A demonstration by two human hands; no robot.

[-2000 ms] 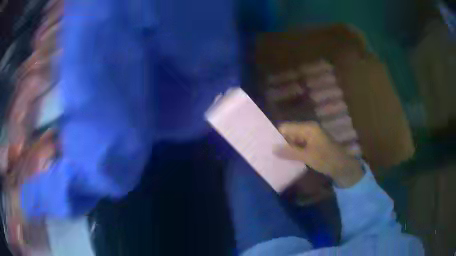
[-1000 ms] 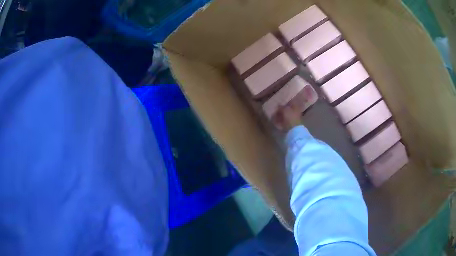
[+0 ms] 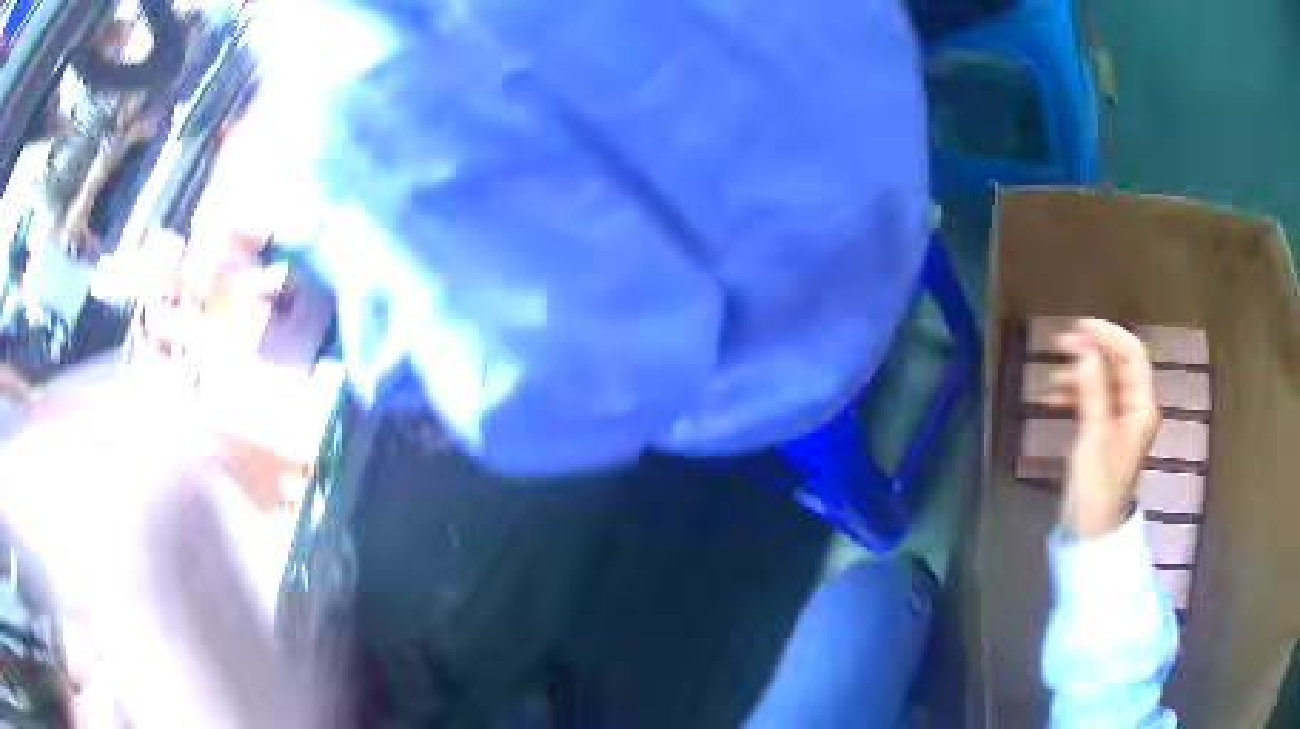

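My right hand (image 3: 1112, 406) is over the open brown carton (image 3: 1252, 484). It looks empty, with its fingers loosely apart and somewhat blurred. Pale pink finished shells (image 3: 1172, 491) lie below it in two columns with dark gaps between them; the hand and sleeve cover part of them. A pale, overexposed sleeve-like shape (image 3: 171, 570) at the lower left may be my left arm. The hand at its end cannot be made out in the glare.
A person in blue clothing (image 3: 613, 242) fills the upper middle. Blue plastic stools (image 3: 1005, 86) stand beside the carton, over green floor. At the left, the bench and its parts (image 3: 243, 427) are washed out by glare. My knee (image 3: 848, 648) shows at the bottom.
My right hand has let go of the pink shell, which is in the carton's left column, and has lifted. The view has swung left, so the carton is now at the right edge.
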